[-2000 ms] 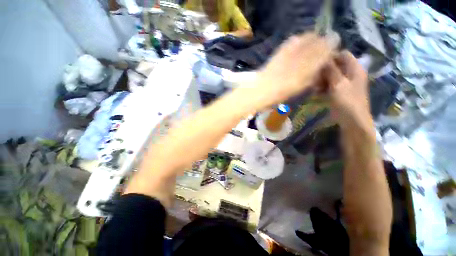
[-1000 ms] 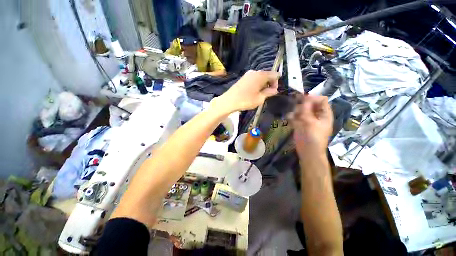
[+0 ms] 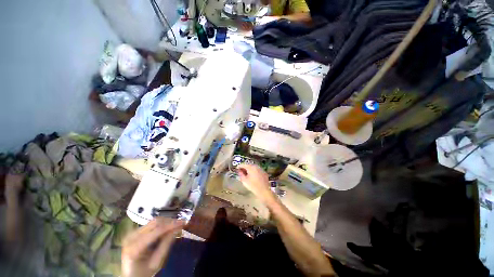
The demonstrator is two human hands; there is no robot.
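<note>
The cream-white sewing machine (image 3: 208, 100) runs diagonally across the centre left. My left hand (image 3: 151, 242) is at its lower end, with fingertips close to the needle area; whether they hold anything cannot be made out. My right hand (image 3: 254, 179) is over the table between the machine arm and a small cream box (image 3: 300, 181), fingertips beside small bobbins (image 3: 238, 160); the fingers are bent and any small item in them is too small to tell. A golden-brown thread cone (image 3: 352, 120) with a blue end stands on a white disc. A second white disc (image 3: 338, 166) has no cone. No thread is clearly visible.
Dark garments (image 3: 401, 92) hang in a heavy pile at upper right, behind a slanting pole. Olive and tan cut pieces (image 3: 81, 184) lie at lower left. A pale blue plastic bag (image 3: 142, 121) is beside the machine. A person in yellow is partly visible at the top.
Both hands have come down from in front of the thread stand's pole, the left to the machine's lower end, the right to the bobbins. The view has tilted down.
</note>
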